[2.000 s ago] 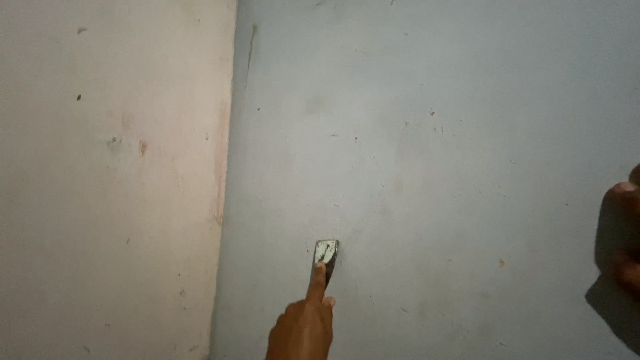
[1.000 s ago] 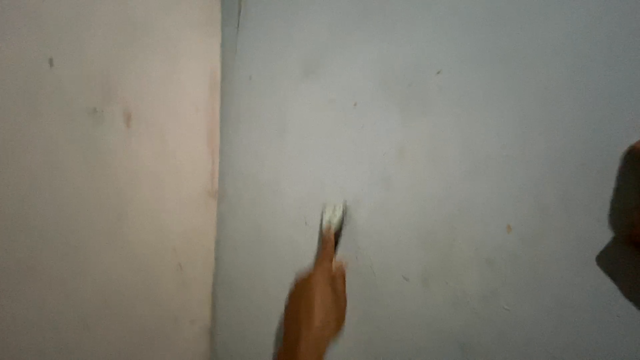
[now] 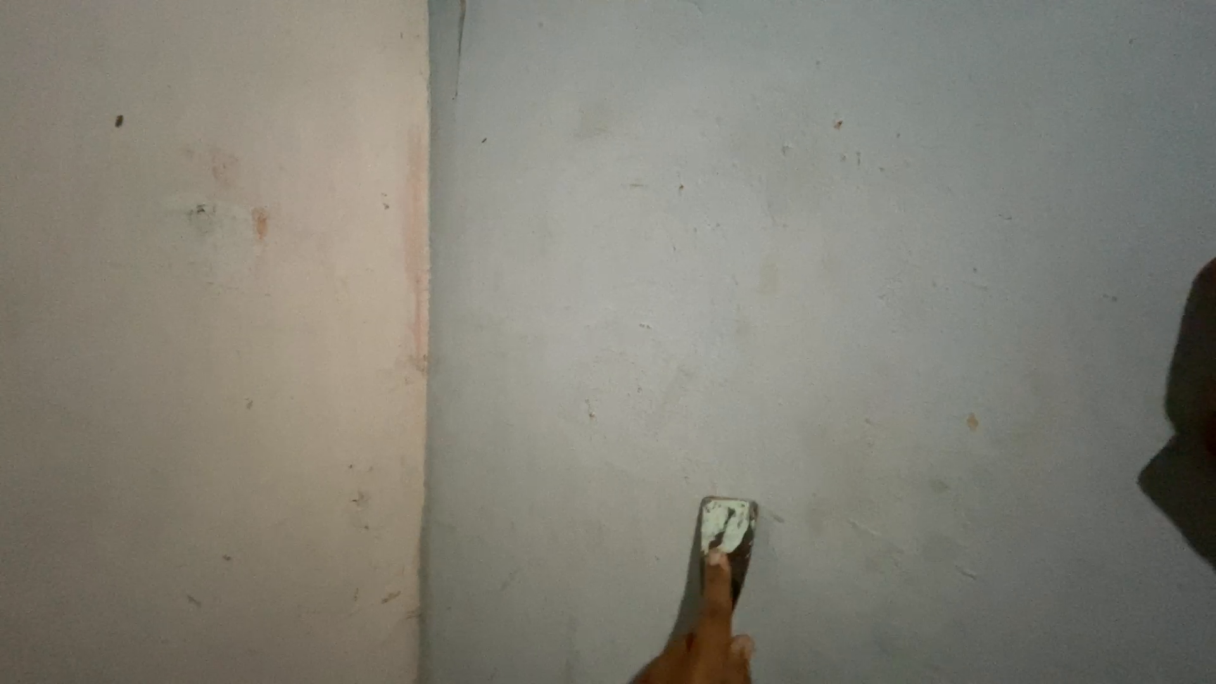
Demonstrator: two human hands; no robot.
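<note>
My left hand (image 3: 708,627) comes in at the bottom, right of the wall corner. It holds a paint scraper (image 3: 730,521), a flat metal blade with pale paint or filler and dark patches on it. The index finger lies extended along the blade; the handle is hidden. The blade is at the grey-blue wall (image 3: 617,285), its straight end pointing up. At the right edge, my right hand (image 3: 1205,356) shows only as a dark, cut-off shape beside its shadow; what it holds cannot be seen.
A pinkish-beige wall (image 3: 190,380) meets the grey-blue one at a vertical corner on the left. Both bear small chips, scuffs and stains. A thin crack (image 3: 461,47) runs down near the top of the corner, and an orange-brown spot (image 3: 972,422) lies right of the scraper.
Against the wall marks, my left hand and the scraper have moved right and down since one second ago. The scraper has stayed in the hand. The right hand remains at the right edge.
</note>
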